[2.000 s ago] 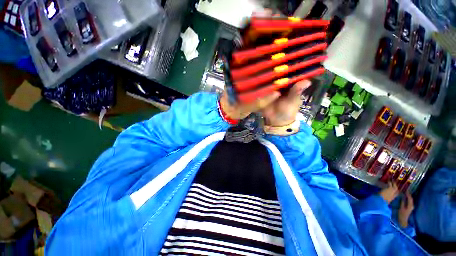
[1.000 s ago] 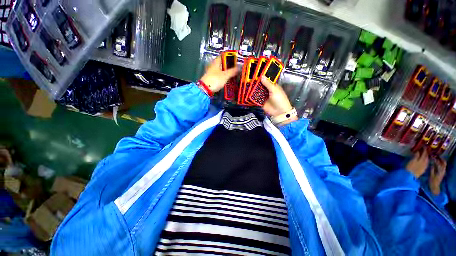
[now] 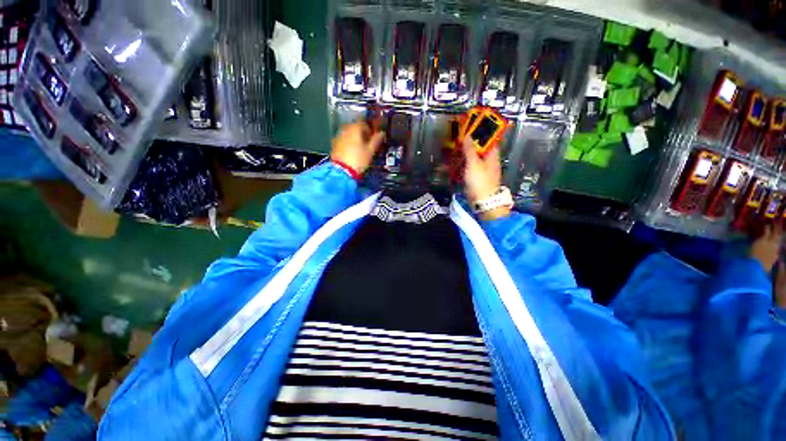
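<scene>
The clear blister tray (image 3: pixel 539 138) lies in front of me. Its far row holds several black phones (image 3: pixel 408 60), backs up. A phone (image 3: pixel 396 139) lies in its near row, also back up. My left hand (image 3: pixel 355 145) is over the tray's near left corner; a dark edge shows by its fingertips, and I cannot tell whether it grips a phone. My right hand (image 3: pixel 482 170) grips orange-red phones (image 3: pixel 484 131) over the near row, the top one with its screen up; how many is unclear.
Green blocks (image 3: pixel 622 99) lie loose right of the tray. Beyond them is another tray of red-fronted phones (image 3: pixel 702 168), with a person's hand (image 3: pixel 765 250) at it. Left are white paper (image 3: pixel 288 55) and a tilted tray (image 3: pixel 164 73) above a dark shiny heap (image 3: pixel 172 185).
The phones were raised close to me, then fanned between both hands. Now the hands are apart, the right keeps fewer phones, and one phone lies in the near row.
</scene>
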